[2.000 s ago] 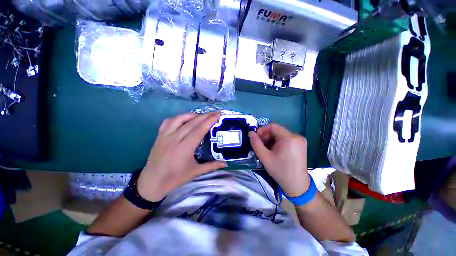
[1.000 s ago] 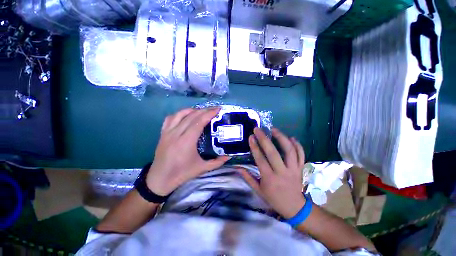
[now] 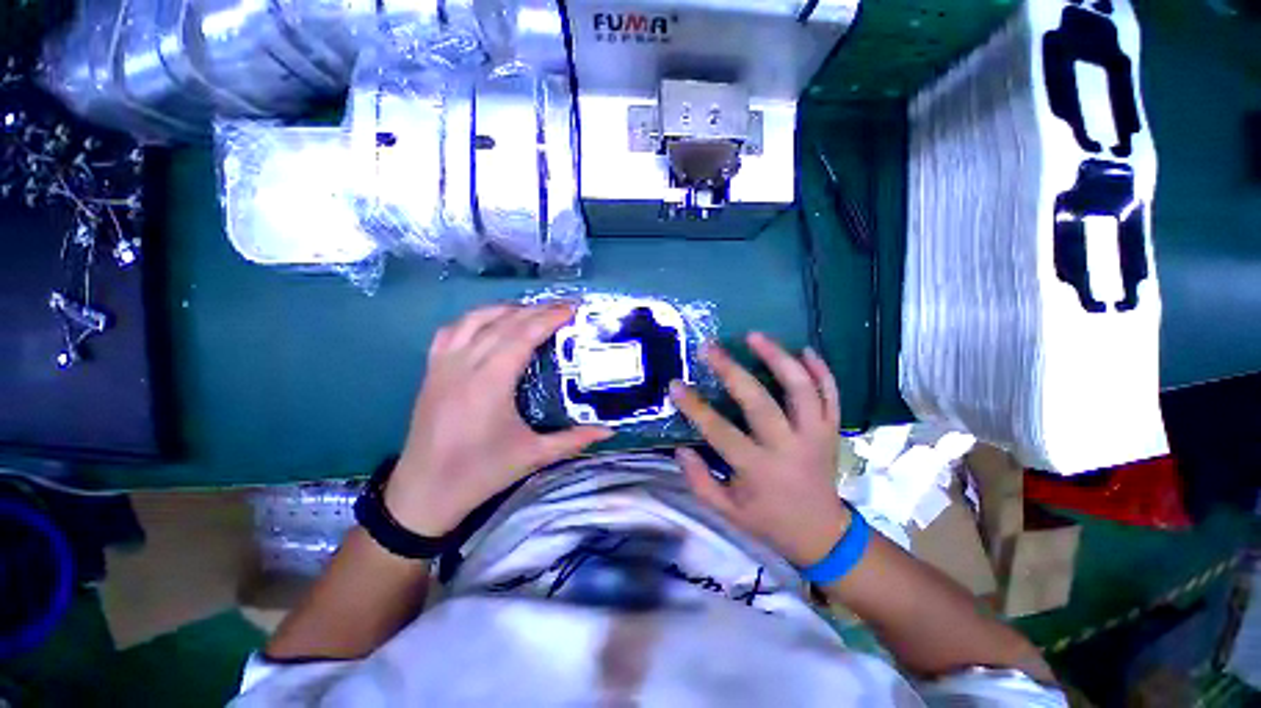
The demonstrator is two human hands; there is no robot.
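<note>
A rounded-square housing point(image 3: 570, 401) with a white rim lies on clear crinkled film on the green mat. A black adhesive gasket point(image 3: 650, 392) covers its face around a pale centre. My left hand point(image 3: 477, 408) grips the housing at its left side, fingers at the top left corner and thumb at the bottom edge. My right hand point(image 3: 768, 436) is at its right side with fingers spread; one fingertip is at the right edge, and whether it touches cannot be told.
Wrapped housings point(image 3: 463, 166) stand behind at left. A FUMA screw feeder point(image 3: 692, 180) is at back centre. A tall stack of release liner sheets point(image 3: 975, 277) stands at right. Wire leads point(image 3: 80, 325) lie on a black mat point(image 3: 69, 401) at left. Cartons point(image 3: 180, 567) are below the bench.
My right hand has gone from pinching at the housing's right edge to spread fingers, now slightly farther right. My left hand keeps its hold. The view has shifted.
</note>
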